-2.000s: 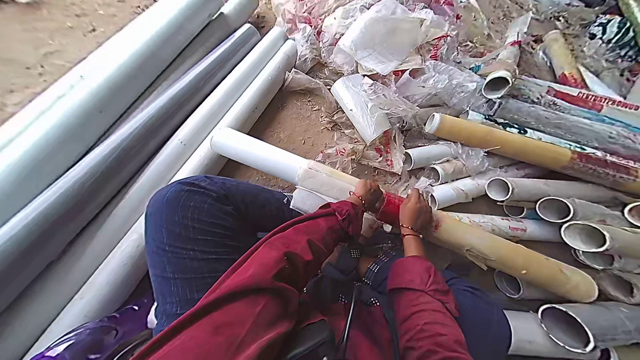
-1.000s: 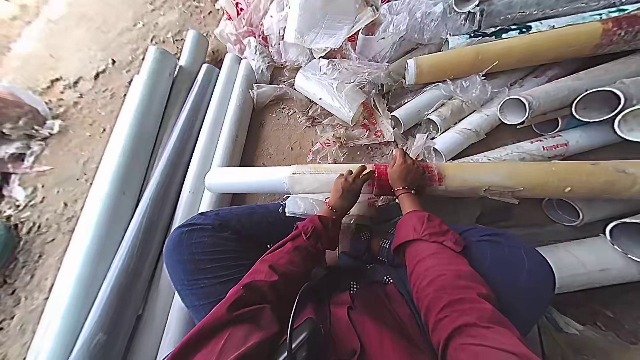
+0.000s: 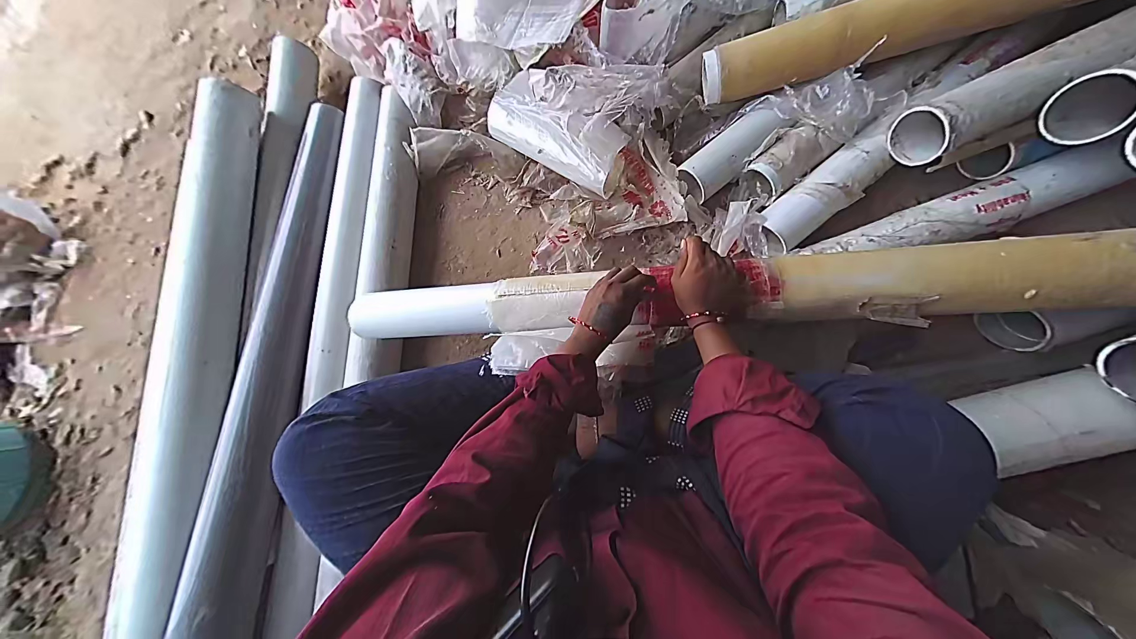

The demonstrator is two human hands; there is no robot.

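A long plastic pipe point(image 3: 426, 311) lies across my lap, its left end bare and white. Yellowish wrapping point(image 3: 941, 273) covers its right part, and a red printed band point(image 3: 763, 282) circles the middle. My left hand point(image 3: 612, 303) grips the wrapping at the left edge of the red band. On the band itself, close beside it, is my right hand point(image 3: 707, 280), fingers curled over the top. Loose pale film point(image 3: 524, 351) hangs under the pipe below my left hand. The undersides of both hands are hidden.
Several bare grey-white pipes point(image 3: 191, 337) lie side by side on the dirt ground at left. Torn plastic film point(image 3: 612, 98) is heaped beyond the pipe. Several more pipes point(image 3: 919, 135), some wrapped, are stacked at right, open ends facing left. A green object point(image 3: 19, 475) sits at the left edge.
Since the first frame the view has turned, and the pipe now lies nearly level across it. My left hand has shifted slightly closer to my right hand since one second ago.
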